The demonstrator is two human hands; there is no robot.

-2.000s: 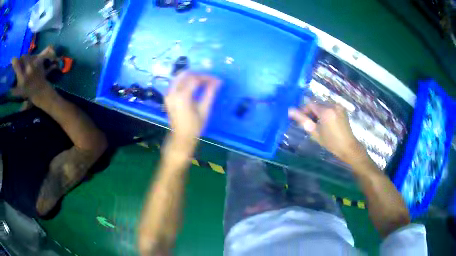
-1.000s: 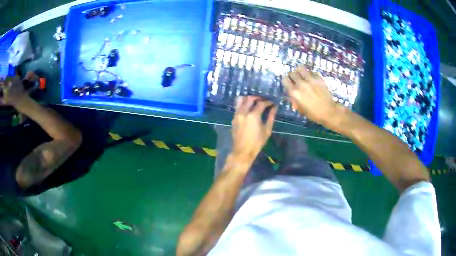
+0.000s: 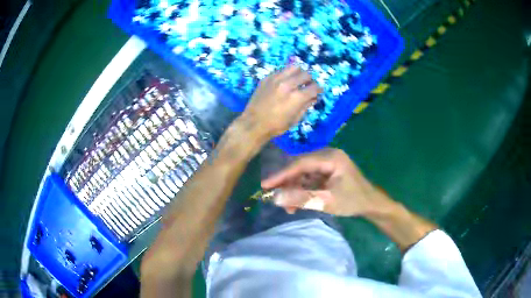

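The deep blue parts bin [image 3: 372, 75] is heaped with light-blue, white and black plastic pieces. My left hand [image 3: 283, 100] is over its near side, fingers curled down at the pieces; whether it grips one is hidden. My right hand [image 3: 332, 185] is below the bin, palm partly turned up, with a pale band on a digit. It pinches a small brass-coloured metal part [image 3: 265, 195] at its fingertips. The clear blister tray [image 3: 142, 233] lies to the left with rows of silver parts and reddish wires.
A shallow blue work tray [image 3: 55, 215] at the lower left holds several dark wired lumps [image 3: 95, 244]. A pale bench rail [image 3: 87, 105] curves along the left. My left forearm crosses beside the blister tray. Yellow-black tape [image 3: 381, 88] marks the green floor on the right.
The view has swung right towards the parts bin. My left hand has moved from the blister tray to the bin. My right hand has left the blister tray and now shows a metal part at its fingertips.
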